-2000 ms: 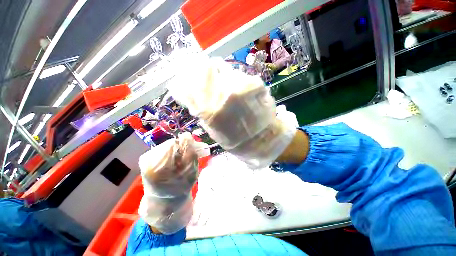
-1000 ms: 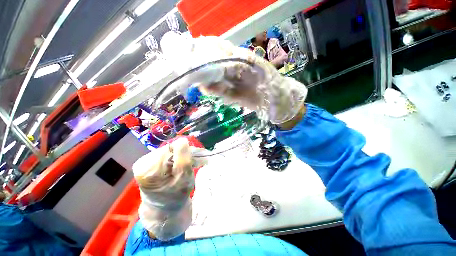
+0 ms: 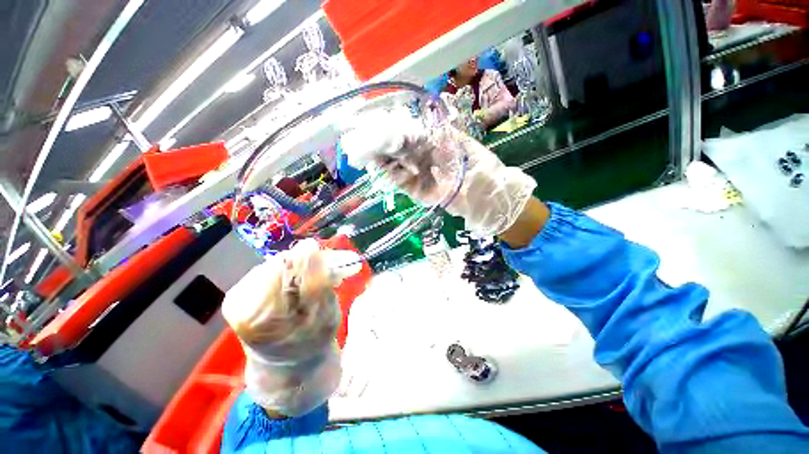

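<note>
A clear ring frame (image 3: pixel 381 86) with a thin shiny rim is held up in front of me, tilted. My left hand (image 3: pixel 288 310), in a thin whitish glove, is closed on its lower left rim. My right hand (image 3: pixel 435 168), also gloved, is at the ring's right side, its fingers over the clear middle. Whether a wipe is in the right fingers cannot be told from the glove. Part of the bench's back shows through the ring.
Dark glossy trim parts (image 3: pixel 488 270) lie heaped behind a loose pair (image 3: pixel 471 363) on the white bench (image 3: pixel 541 372). A clear bottle (image 3: pixel 436 251) stands beside the heap. A red tray (image 3: pixel 200 403) is at left. A person (image 3: pixel 488 93) sits beyond the green conveyor.
The ring has turned from edge-hidden behind my right hand to facing me and now sits higher and further left. My right hand has moved down from the upper rim over its face.
</note>
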